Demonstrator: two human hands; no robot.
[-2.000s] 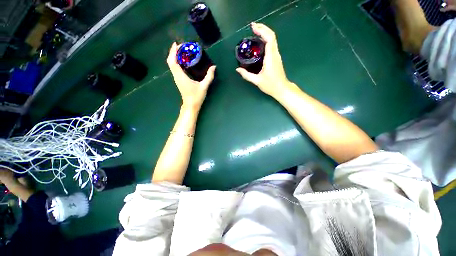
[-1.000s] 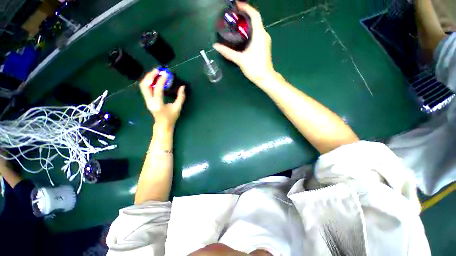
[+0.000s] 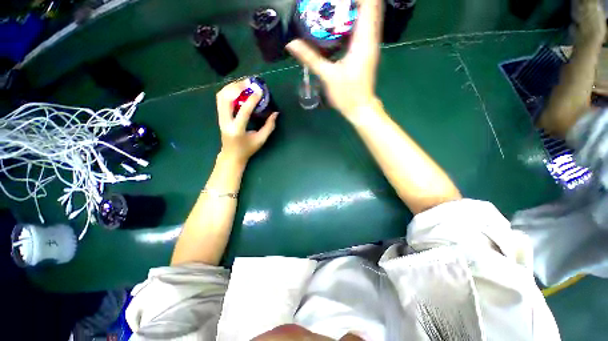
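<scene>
My left hand (image 3: pixel 243 123) is closed round a black cylindrical unit (image 3: pixel 261 100) whose end glows red and bluish white; a finger lies over the lit end. My right hand (image 3: pixel 350 70) is at the top of the view, slightly blurred, with its thumb and fingers around another unit (image 3: pixel 325 18) whose end glows bright blue, white and red. That unit is cut off by the top edge. A small clear bottle (image 3: pixel 309 95) with a white stick stands on the green bench (image 3: pixel 373 160) between my hands.
Black units stand beyond my hands (image 3: pixel 217 50), with more at the left (image 3: pixel 115 212). A bundle of white cables (image 3: pixel 73 150) and a white tub (image 3: pixel 45 244) lie at the left. A neighbour's arm (image 3: pixel 577 86) reaches over a black grid tray (image 3: pixel 533 83) at the right.
Over the two seconds, both hands first shift, uncovering the small bottle. Since the previous frame, the view has shifted and the right unit's end has turned from dark red to bright blue and white.
</scene>
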